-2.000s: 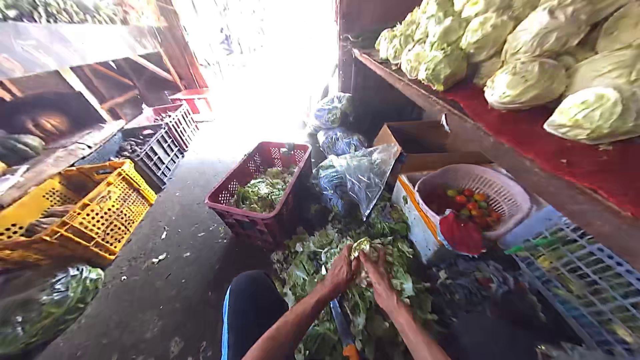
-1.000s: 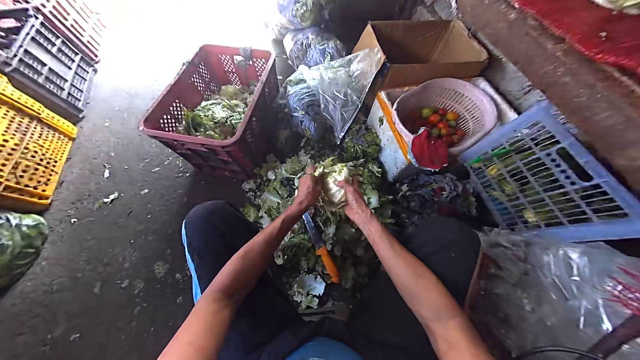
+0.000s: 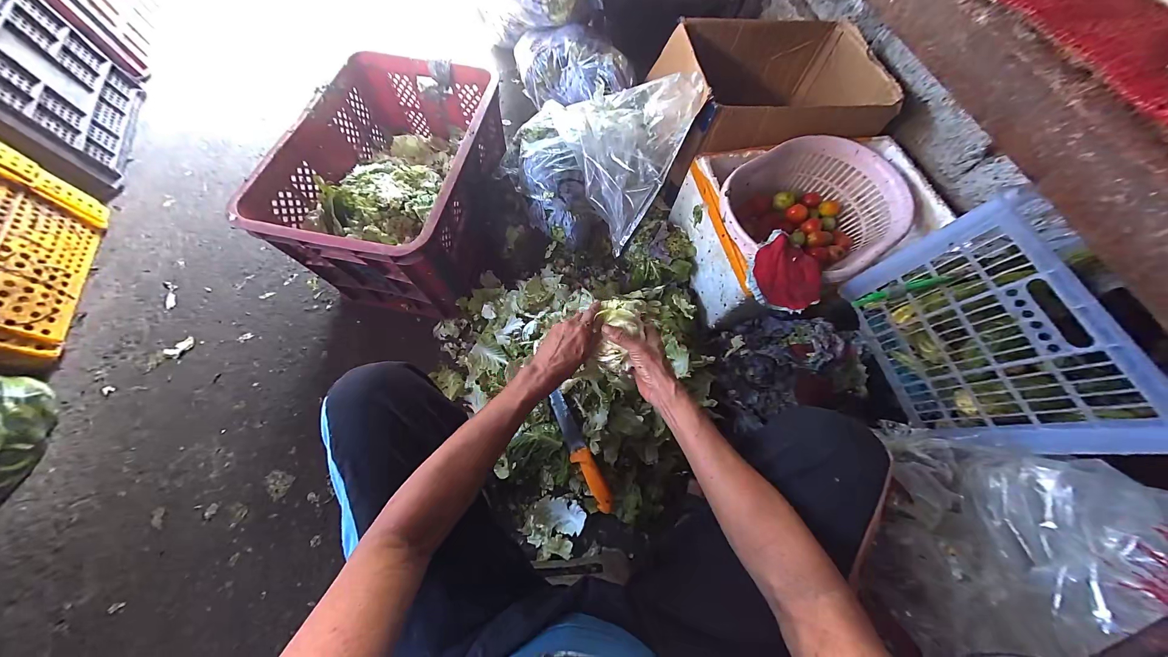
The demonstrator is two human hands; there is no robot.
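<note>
Both my hands hold a small pale leafy vegetable head (image 3: 619, 319), perhaps a cabbage, above a heap of loose green leaves (image 3: 511, 338) between my knees. My left hand (image 3: 568, 347) grips its left side, and my right hand (image 3: 644, 358) its right side, fingers curled around it. Below my hands a knife with an orange handle (image 3: 591, 476) lies on the leaves, its blade pointing up and left toward my left wrist. Beyond the heap, to the left, stands a dark red plastic crate (image 3: 365, 246) with leafy trimmings (image 3: 392, 192) inside.
Bagged vegetables (image 3: 570, 68) lie behind the heap. At right are a cardboard box (image 3: 803, 123), a pink basket (image 3: 890, 205) of tomatoes (image 3: 808, 219), a blue crate (image 3: 1086, 438) and clear plastic bags (image 3: 1031, 538). Yellow (image 3: 46, 265) and grey (image 3: 64, 100) crates stand left.
The view has tilted down strongly since the first frame. Both hands stay on the vegetable over the heap; its pale round body, plainer one second ago, is now more covered by my fingers.
</note>
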